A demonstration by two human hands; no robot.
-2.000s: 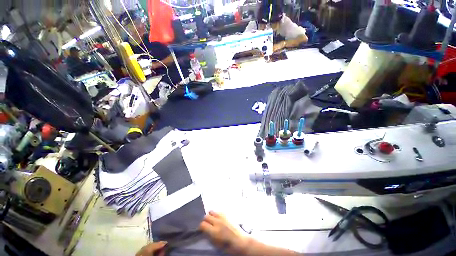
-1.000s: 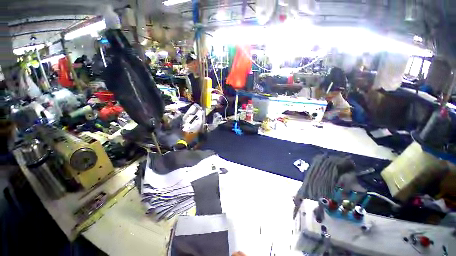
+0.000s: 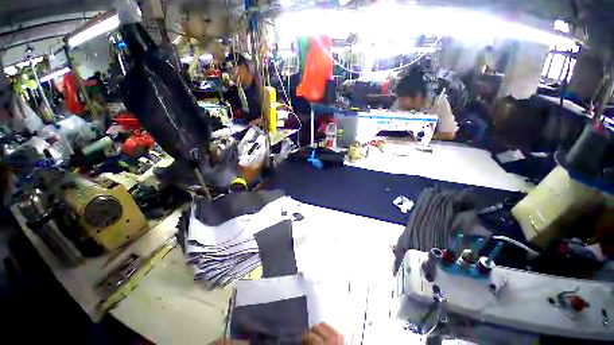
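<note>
A grey fabric panel with a white band [image 3: 269,317] lies at the bottom centre, cut off by the picture's edge. My right hand [image 3: 323,334] is at its lower right edge, fingers curled on it; the rest of the hand is cut off. Only a sliver of my left hand [image 3: 230,341] shows at the panel's lower left, too little to read its grip. The stack of cut pieces [image 3: 225,246], fanned white layers with grey patches, lies just behind and to the left. The white sewing machine head [image 3: 525,293] is at the lower right; its needle area is blurred.
A ribbed grey pile [image 3: 434,222] lies behind the machine. Dark blue cloth [image 3: 330,185] crosses the table. Thread reels [image 3: 466,261] stand on the head. A beige machine [image 3: 108,212] is at left, a dark thread cone [image 3: 587,151] at right. People sit at machines farther back.
The view has tilted up and turned left, so the work and my hands sit lower. My hands, clear on the panel two seconds ago, are now mostly cut off. The stack looks unchanged.
</note>
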